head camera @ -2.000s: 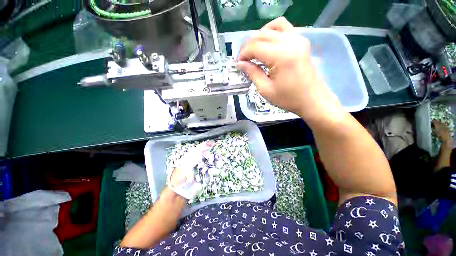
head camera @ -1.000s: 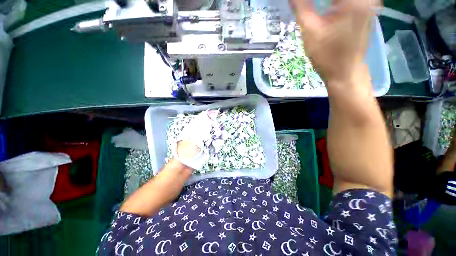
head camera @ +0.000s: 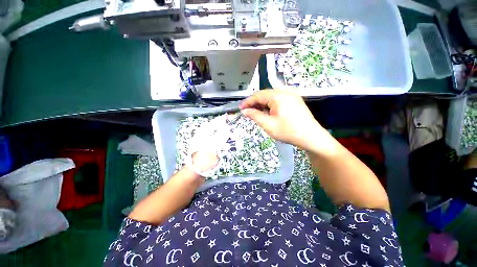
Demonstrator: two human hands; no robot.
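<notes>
The translucent lap tub (head camera: 285, 156) is full of small silver-white and green pieces (head camera: 256, 154). My left hand (head camera: 209, 141), in thin white covers with a band at the wrist, lies in the tub among the pieces; its fingers blur into them, so its grip is unclear. My bare right hand (head camera: 272, 112) is over the tub's back edge, thumb and index finger together at a small dark piece (head camera: 235, 118), close to my left fingertips. The silver assembly machine (head camera: 235, 49) stands behind the tub, its nest (head camera: 282, 23) free of my hands.
The output tub (head camera: 379, 62) at the right of the machine holds many pieces near its left side. A small clear tub (head camera: 431, 52) stands further right. A green crate (head camera: 117, 172) and red crates (head camera: 82, 174) are below the bench. A neighbour's arm (head camera: 469, 164) shows at far right.
My right hand has come from the machine's right end, over the output tub, down to the lap tub beside my left hand. The view has tilted down. My left hand has stayed in the tub.
</notes>
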